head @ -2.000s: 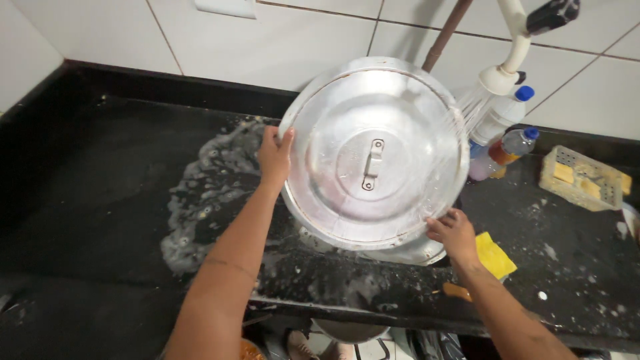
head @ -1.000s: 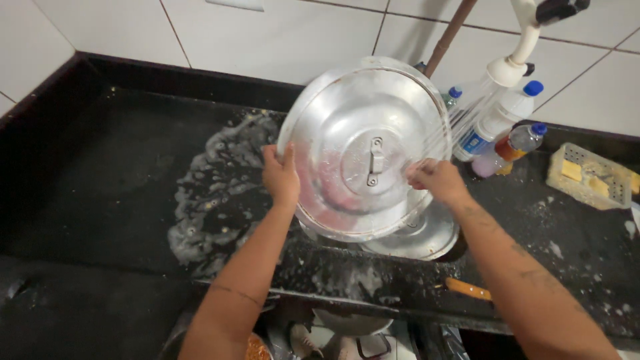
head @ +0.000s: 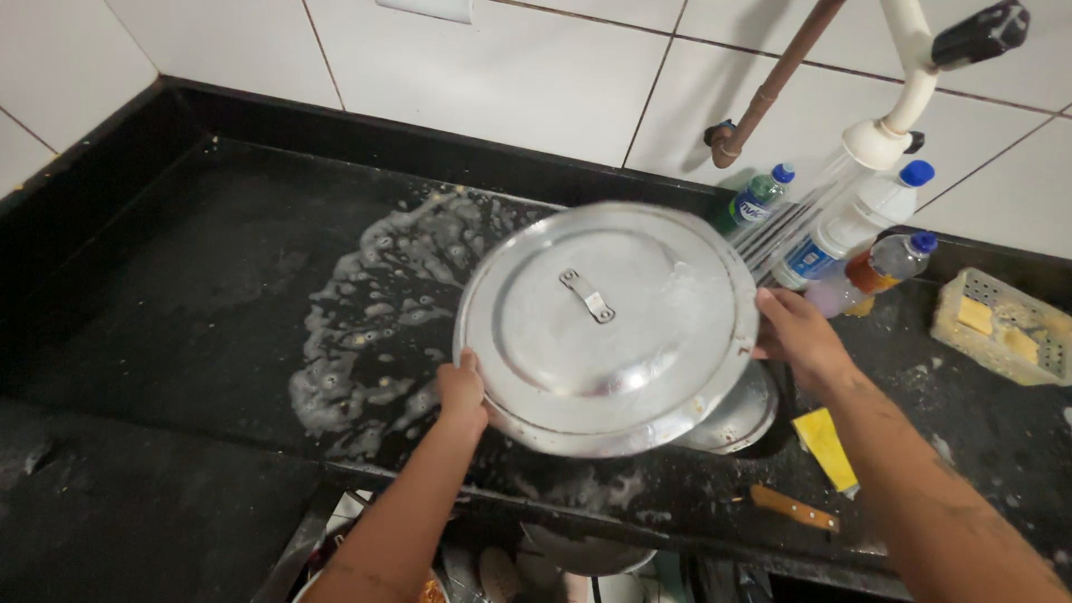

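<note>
A large round aluminium pot lid with a strap handle is held over the sink area. My left hand grips its lower left rim, thumb on top. At the right rim my right hand holds it, fingers partly hidden beneath. Water streams from the white tap just beyond the right rim. Beneath the lid's lower right side, another metal lid or dish shows in part. A yellow cloth or sponge lies beside my right forearm, and a wooden knife handle rests below it.
Foam spreads over the black stone counter at left. Several plastic bottles, one with an orange label, stand behind the right hand. A perforated plastic basket holding soap pieces sits at right. A brown pipe comes down the tiled wall.
The lid has turned, its handle now slanting the other way, and it is tilted flatter. My right hand has moved from the lid's face to its right rim. The left hand remains at the left rim.
</note>
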